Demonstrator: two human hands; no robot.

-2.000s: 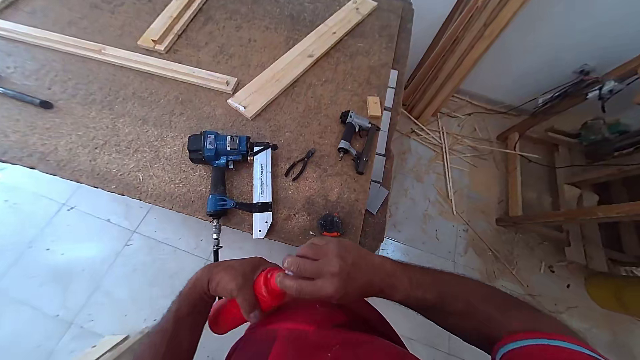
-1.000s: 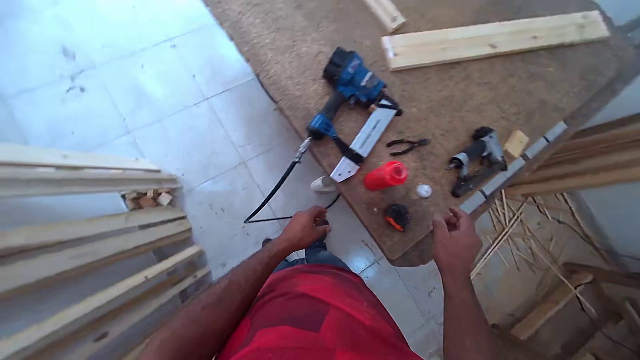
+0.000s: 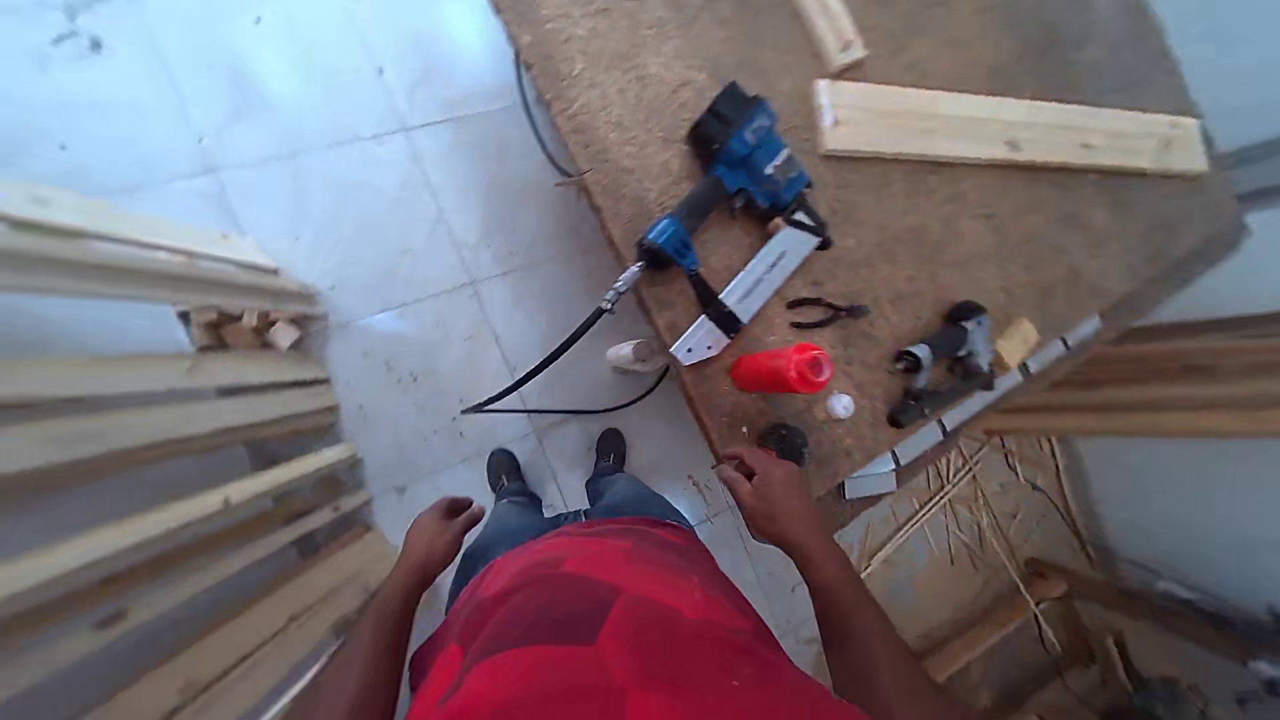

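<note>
My left hand (image 3: 437,535) hangs at my left side, fingers loosely curved, holding nothing. Beside the worktable's near corner, my right hand (image 3: 770,490) is close to a round black object (image 3: 784,443), partly behind the fingers; nothing shows in its grip. A red plastic bottle (image 3: 780,369) is on the table, with a small round white cap-like object (image 3: 840,405) next to it. Behind them are dark-handled pliers (image 3: 826,312) and a blue pneumatic nailer (image 3: 750,165) joined to a black hose (image 3: 540,365). A smaller nail gun (image 3: 945,362) lies at the right.
A pale board (image 3: 1010,128) lies across the chipboard worktable (image 3: 930,235). A small wood block (image 3: 1016,343) is near its right edge. Long planks (image 3: 160,393) stand in rows at my left. Wood strips (image 3: 930,515) litter the floor at the right. The hose loops over the tiles.
Two seconds ago both hands were on the red bottle; now it is on the table and my hands are apart. My left hand has moved down to my side. The view has swung left.
</note>
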